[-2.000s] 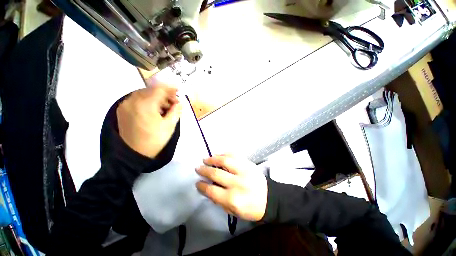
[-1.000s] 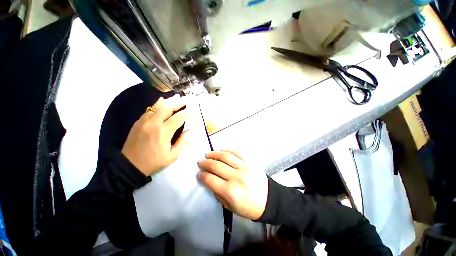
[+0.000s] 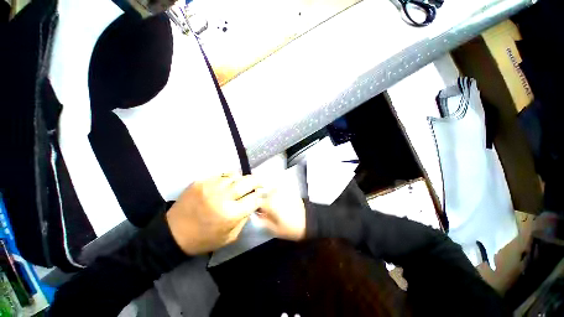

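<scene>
A pale fabric panel (image 3: 185, 124) runs from the machine's presser foot (image 3: 184, 20) down to my hands, with a thin black edge (image 3: 227, 114) along its right side. My left hand (image 3: 216, 210) is at the lower end of this edge, fingers closed on the pale panel. My right hand (image 3: 281, 213) meets it there, fingertips pinching the same edge; they are partly blurred. A black fabric piece (image 3: 133, 62) with a curved outline lies at the left of the pale panel. The needle is too small to make out.
Black shears (image 3: 419, 11) are cut off at the top edge. A dark garment heap (image 3: 31, 136) lies at far left. A stack of pale cut pieces (image 3: 473, 167) is at right, beside a cardboard box (image 3: 508, 68). The speckled table edge (image 3: 371, 93) crosses diagonally.
My left hand has moved from near the presser foot down to my right hand. The view has shifted lower, so the machine head is mostly out of frame. More of the black piece shows.
</scene>
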